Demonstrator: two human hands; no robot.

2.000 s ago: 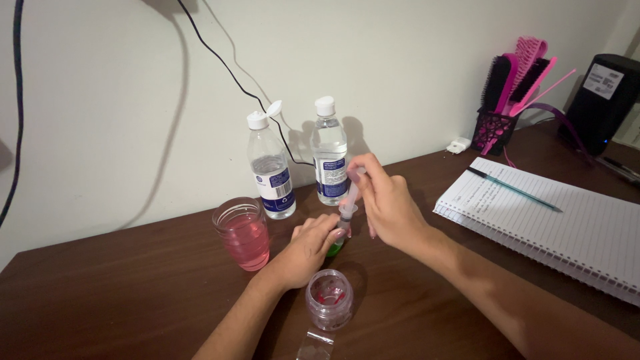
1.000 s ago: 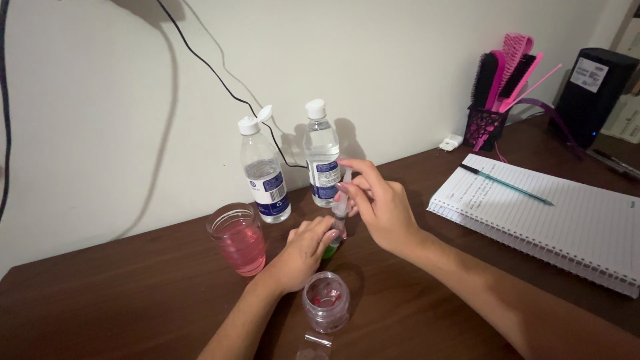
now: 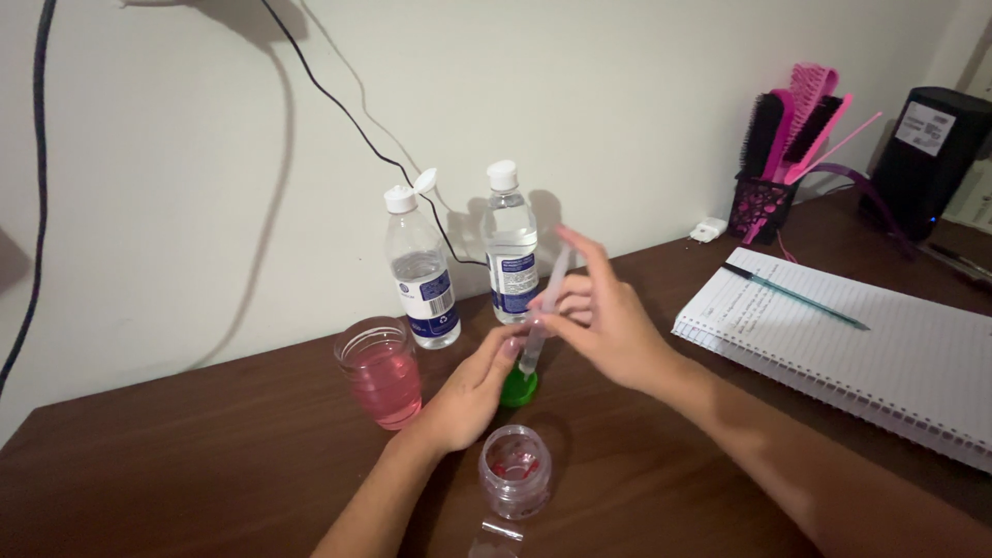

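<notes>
My right hand [image 3: 612,325] holds a clear plastic syringe [image 3: 545,314], tilted with its tip down over a small green lid [image 3: 518,387] on the table. My left hand [image 3: 473,387] is beside the lid, its fingertips up at the syringe barrel; whether they grip it or only touch it is unclear. Part of the lid is hidden behind the left hand. Nearer me stands an open clear jar [image 3: 515,477] with red bits inside. A glass of pink liquid [image 3: 384,380] stands left of my left hand.
Behind the hands stand a bottle with its flip cap up [image 3: 422,271] and a closed bottle [image 3: 511,240]. At right lie a spiral notebook [image 3: 876,349] and a pen [image 3: 798,296]. Farther back are a basket of hairbrushes [image 3: 763,205], a white plug [image 3: 707,229] and a black device [image 3: 926,163].
My left hand has risen from low by the syringe tip to its barrel, and more of the green lid shows. My right hand's index finger has straightened toward the syringe's top.
</notes>
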